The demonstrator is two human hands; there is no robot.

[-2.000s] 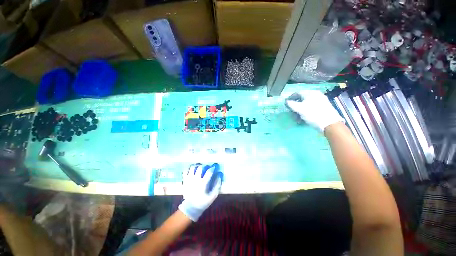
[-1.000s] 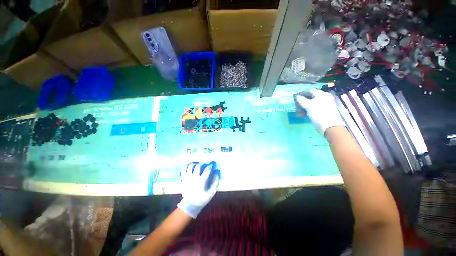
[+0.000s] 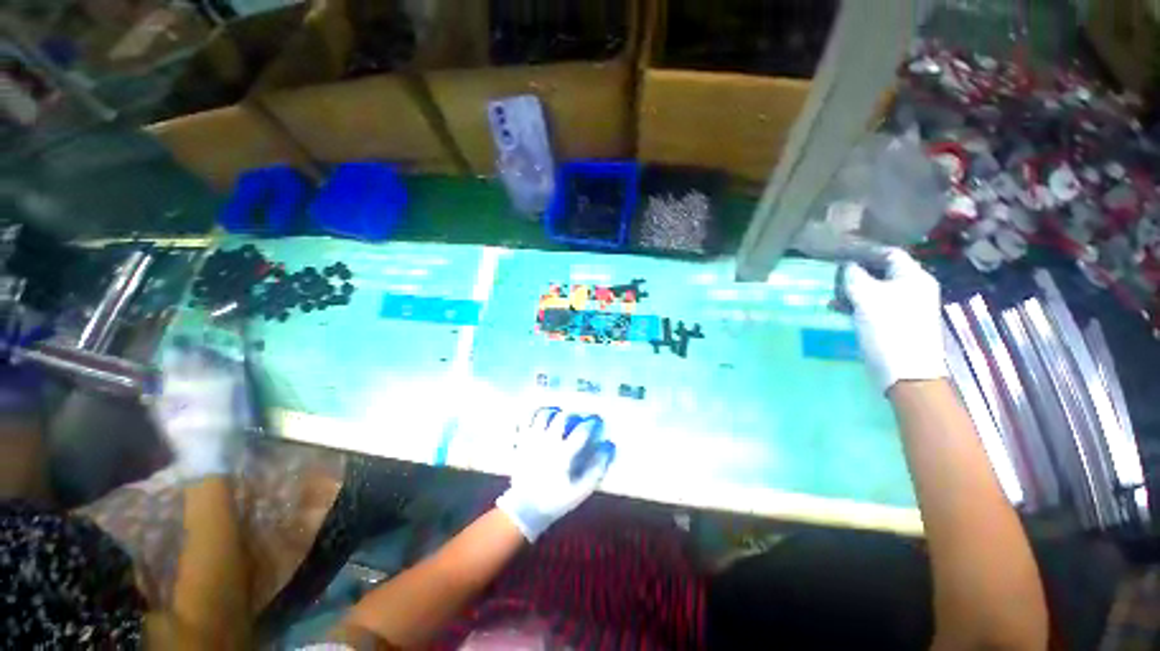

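My left hand (image 3: 560, 464), in a white glove with dark blue fingertips, rests with curled fingers at the front edge of the turquoise board (image 3: 712, 432); whether it holds anything cannot be seen. My right hand (image 3: 898, 315), in a white glove, is over the board's right end, beside the silver metal profiles (image 3: 1046, 394). Its fingers are bent, with something dark at the tips, too blurred to tell as a part or glove coating. Small coloured parts (image 3: 588, 312) lie mid-board, with black branched clips (image 3: 677, 336) beside them. Small dark blocks (image 3: 589, 385) lie in a row nearer me.
Grey post (image 3: 821, 140) stands behind the board. Blue bin (image 3: 593, 204), silver hardware (image 3: 674, 219) and phone (image 3: 520, 150) are at the back. Black round parts (image 3: 267, 282) lie left. A neighbour's blurred gloved hand (image 3: 204, 407) is near other profiles (image 3: 115, 305). Disc parts (image 3: 1018, 178) fill the far right.
The view has swung left, so the bench sits further right. A neighbour's gloved hand and profiles have come into view at left. My hands keep about the same places over the board.
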